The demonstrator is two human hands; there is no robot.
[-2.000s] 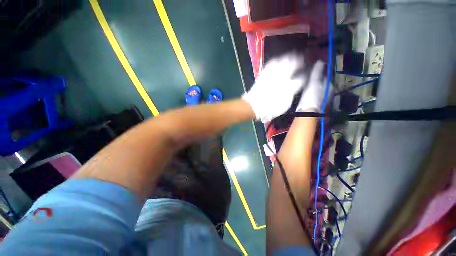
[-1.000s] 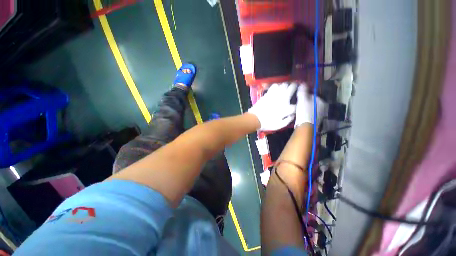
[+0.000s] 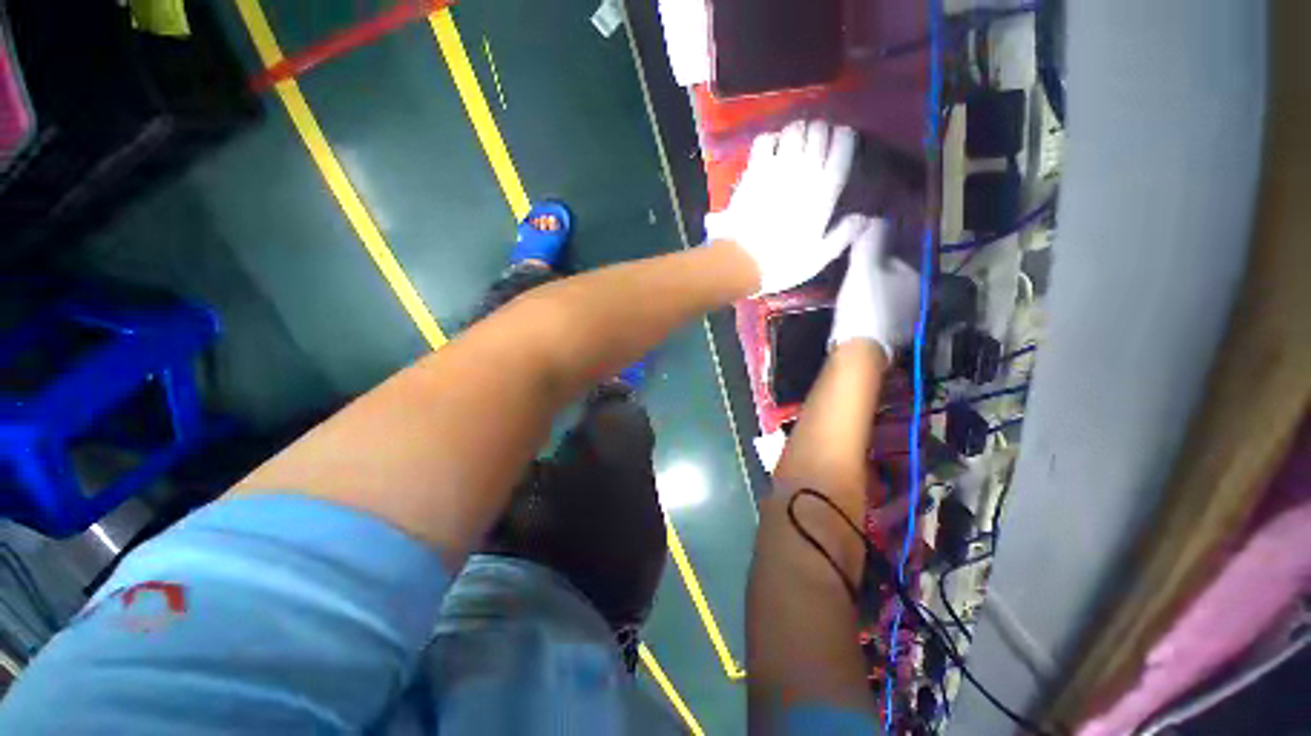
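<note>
My left hand (image 3: 791, 204), in a white glove, lies over a red-orange holder on the rack shelf, fingers stretched and slightly apart. My right hand (image 3: 874, 292), also gloved, is just beside it at the back end of the units; its fingertips and anything in them are unclear. A dark unit (image 3: 799, 355) in a red-orange holder lies below my hands, partly behind my right hand. Another black unit (image 3: 776, 46) in its holder lies above them. A black cord (image 3: 820, 539) loops across my right forearm.
A blue cable (image 3: 917, 431) runs along the shelf before black adapters (image 3: 992, 122) and off-white sockets. A grey rack beam (image 3: 1121, 288) stands right. A blue stool (image 3: 108, 417) and dark bins stand left on the green floor (image 3: 388, 130).
My hands have moved slightly up in the picture along the row of units. The unit below them shows more clearly. The blue-slippered foot and the legs have shifted.
</note>
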